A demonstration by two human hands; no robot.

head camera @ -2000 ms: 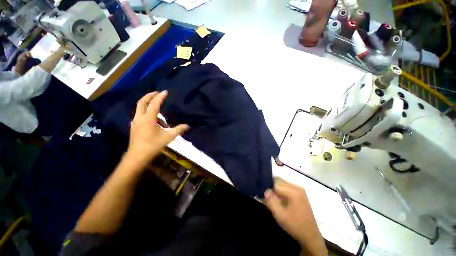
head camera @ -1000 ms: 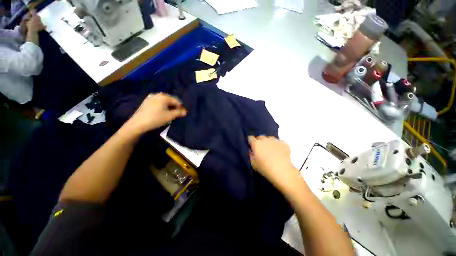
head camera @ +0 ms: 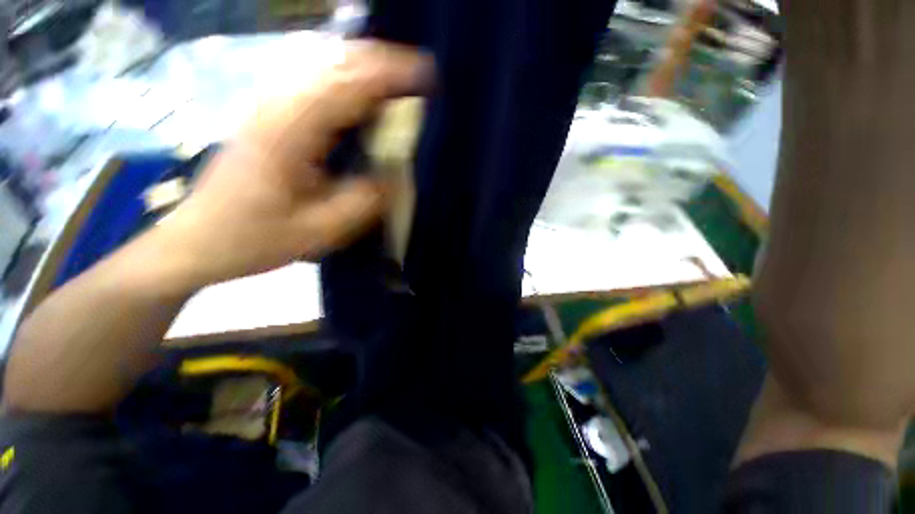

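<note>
The navy garment piece (head camera: 482, 161) is lifted and hangs as a long dark strip down the middle of the view, from the top edge to my lap. My left hand (head camera: 301, 161), blurred, is at its left edge, with dark cloth between thumb and fingers. A pale cream strip, perhaps a paper tag (head camera: 398, 171), shows beside the cloth at my left fingertips. My right forearm rises along the right side, large and close; my right hand is beyond the top edge, out of view.
The blurred white sewing machine (head camera: 642, 166) stands behind the cloth at right, on the white table (head camera: 622, 263). The blue-lined trough (head camera: 110, 216) is at left, with a pale tag (head camera: 166, 193). Yellow parts (head camera: 642, 309) run below the table edge, above a dark panel (head camera: 682, 402).
The cloth has gone from lying on the table to hanging upright before me. My right arm has risen and its hand left the picture. The view has shifted and blurred.
</note>
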